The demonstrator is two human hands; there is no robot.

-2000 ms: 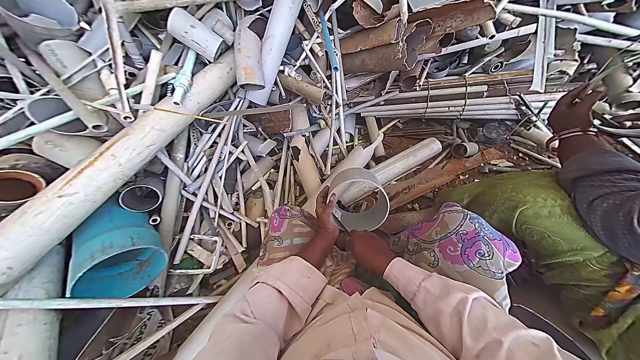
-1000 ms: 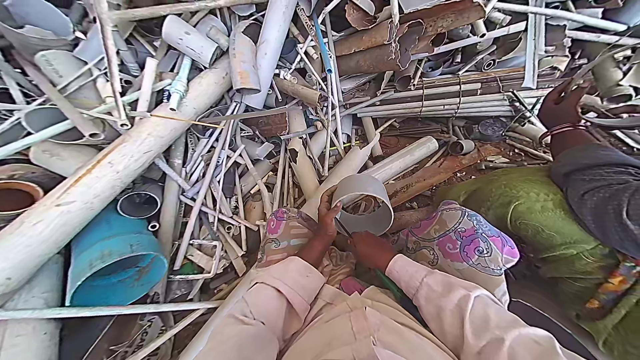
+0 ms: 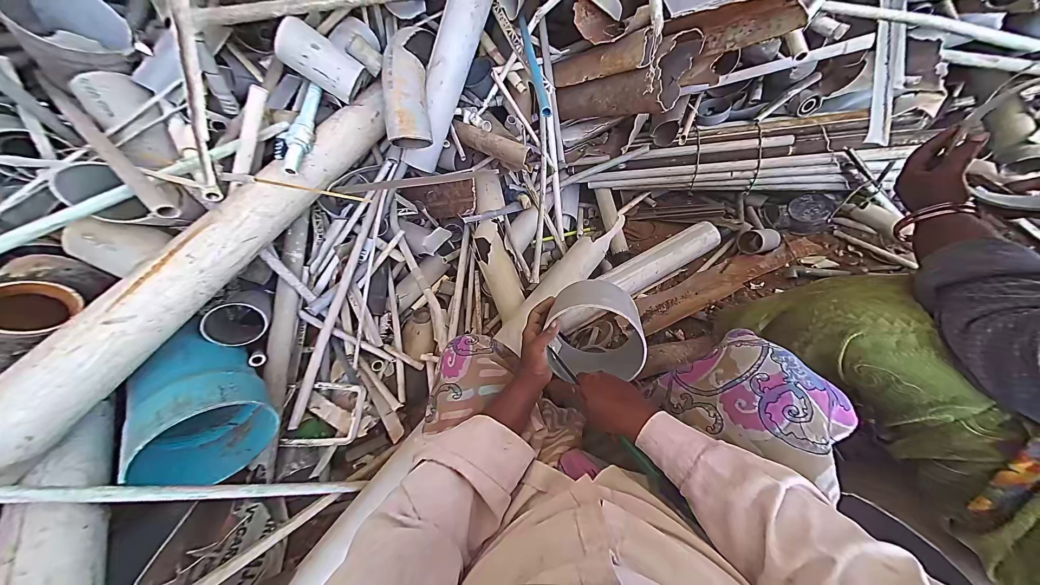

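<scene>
A short, wide ring of grey plastic pipe (image 3: 621, 357) is held above my lap, between my knees, its open end turned up toward me. My left hand (image 3: 536, 341) grips its left wall, thumb and fingers on the rim. Close to its lower edge, my right hand (image 3: 609, 402) is closed around the handle of a thin dark blade (image 3: 562, 366), which reaches up to the ring's lower left rim. The handle is mostly hidden in my fist, so the kind of tool cannot be told.
Scrap pipes surround me: a long thick white pipe (image 3: 187, 260) and a wide blue pipe (image 3: 195, 414) at left, rusty pipes (image 3: 634, 73) ahead, tied thin pipes (image 3: 715, 166) beyond. Close at right sits another person, whose hand (image 3: 938, 175) holds a curved piece.
The pipe ring has tilted and turned a little in my left hand, and my right hand stays close beneath it. The other person's hand at right has moved slightly.
</scene>
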